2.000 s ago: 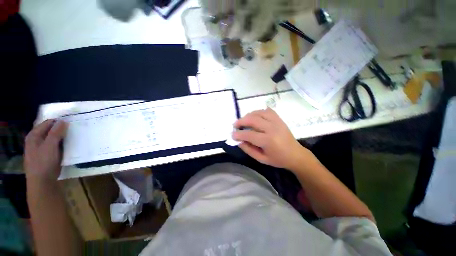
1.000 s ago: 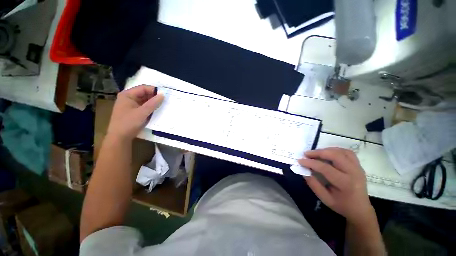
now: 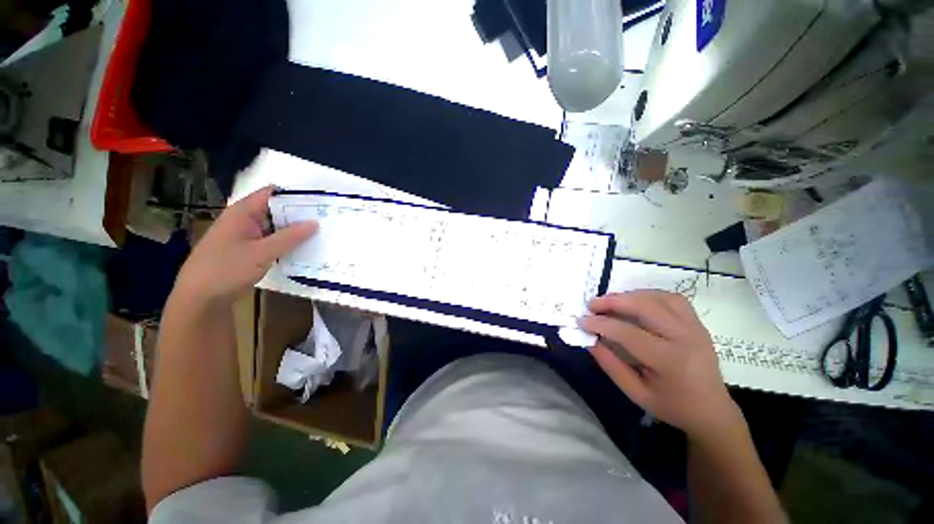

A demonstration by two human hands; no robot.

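Note:
A white paper pattern (image 3: 440, 256) with drawn lines and handwriting lies on a black cut panel (image 3: 430, 306), whose edges show along the front and right. My left hand (image 3: 230, 251) grips the left end, thumb on top of the paper. My right hand (image 3: 655, 348) is at the front right corner, fingertips pinched on a small white piece (image 3: 579, 335), possibly chalk. Its exact shape is hidden by the fingers. Another black cut panel (image 3: 410, 138) lies flat just behind the pattern.
A sewing machine (image 3: 768, 92) stands at back right. A paper note (image 3: 835, 256) and black-handled shears (image 3: 860, 346) lie right. Black cloth (image 3: 210, 72) fills a red basket (image 3: 121, 113) at left. A cardboard box (image 3: 353, 404) with crumpled paper sits below the table edge.
The view has swung left, then slightly back, so the red basket and more of the machine now show. Both hands keep their places at the two ends of the pattern.

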